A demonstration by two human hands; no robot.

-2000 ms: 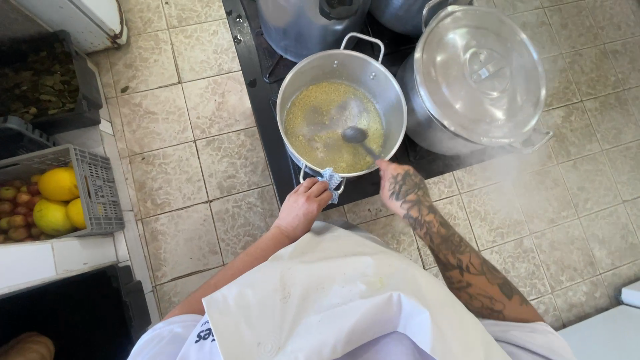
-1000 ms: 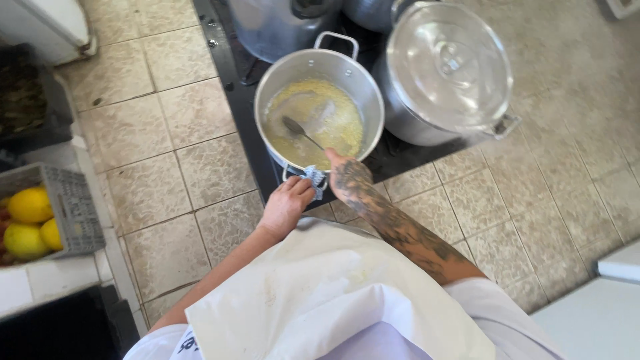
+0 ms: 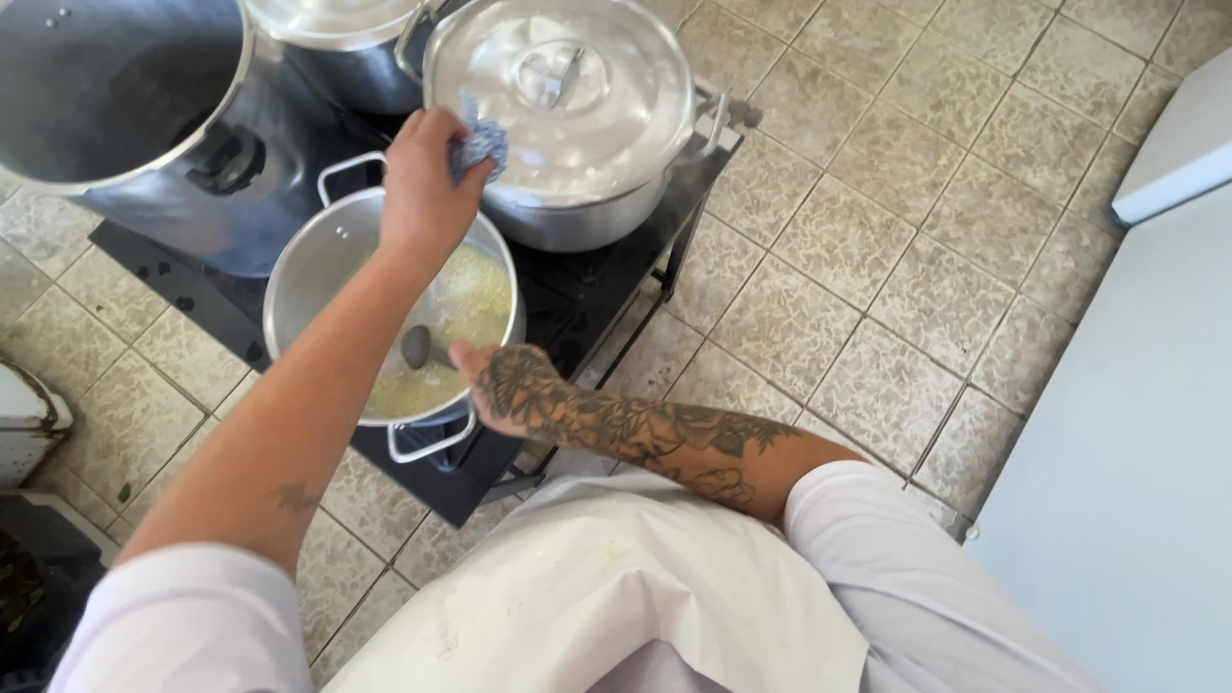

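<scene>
My left hand (image 3: 431,183) is raised over the far right rim of an aluminum pot (image 3: 313,260), gripping a crumpled blue-and-white cloth (image 3: 479,146) beside the lidded pot. Inside the open pot are small yellowish pieces (image 3: 476,289) that look wet. My right hand (image 3: 500,385) holds a dark spoon (image 3: 417,347) by its handle at the pot's near right rim, the bowl of the spoon down inside the pot. My left forearm hides part of the pot's left interior.
The pot stands on a black stove (image 3: 568,289). A lidded aluminum pot (image 3: 577,217) is at its right, a tall open pot (image 3: 192,207) at its left, and another lidded pot (image 3: 356,77) behind. A white surface (image 3: 1136,385) is at the right.
My left hand has left the pot's near handle with the cloth and moved up toward the lidded pot. My right hand still holds the spoon in the pot. The view has shifted.
</scene>
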